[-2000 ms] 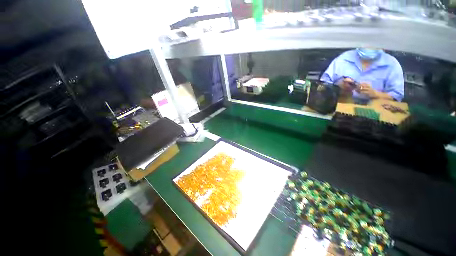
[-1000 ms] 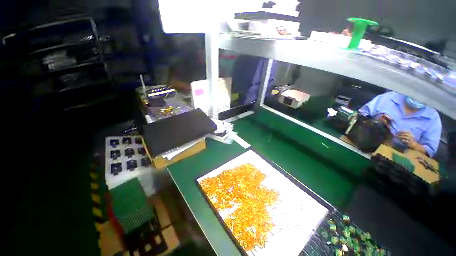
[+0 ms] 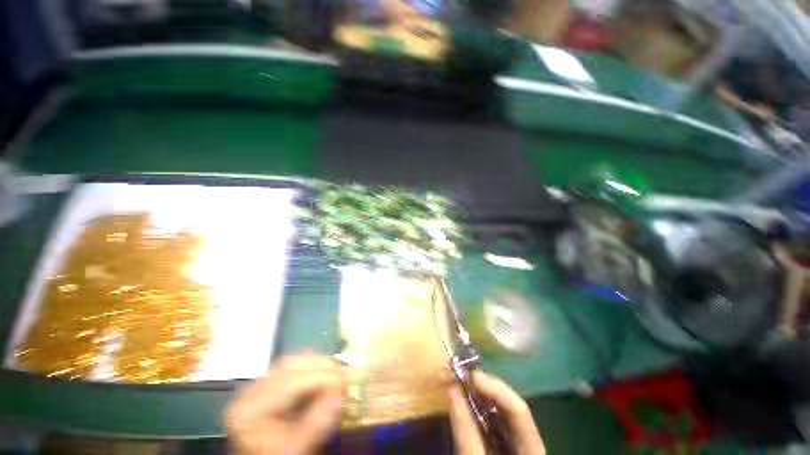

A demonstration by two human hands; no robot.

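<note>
My right hand (image 3: 494, 416) holds the dark soldering iron (image 3: 463, 360) by its handle, tip pointing up and away over the right edge of the tan plate (image 3: 393, 355). My left hand (image 3: 289, 404) is at the plate's lower left, fingers bent; blur hides whether it holds anything. The white tray (image 3: 244, 311) at the left bears a heap of orange-gold slivers (image 3: 124, 302). A pile of small green and white assemblies (image 3: 386, 225) lies behind the plate.
A round tub (image 3: 510, 321) is right of the iron. A white stick (image 3: 508, 261) lies behind it. The feeder (image 3: 604, 242), green reel (image 3: 622, 184), a round grey fan-like object (image 3: 718, 280) and a red item (image 3: 657, 411) are at the right. A person's hand shows at the top.
The view has swung right and down to the tan plate. Both my hands have come into view, the right one holding the soldering iron.
</note>
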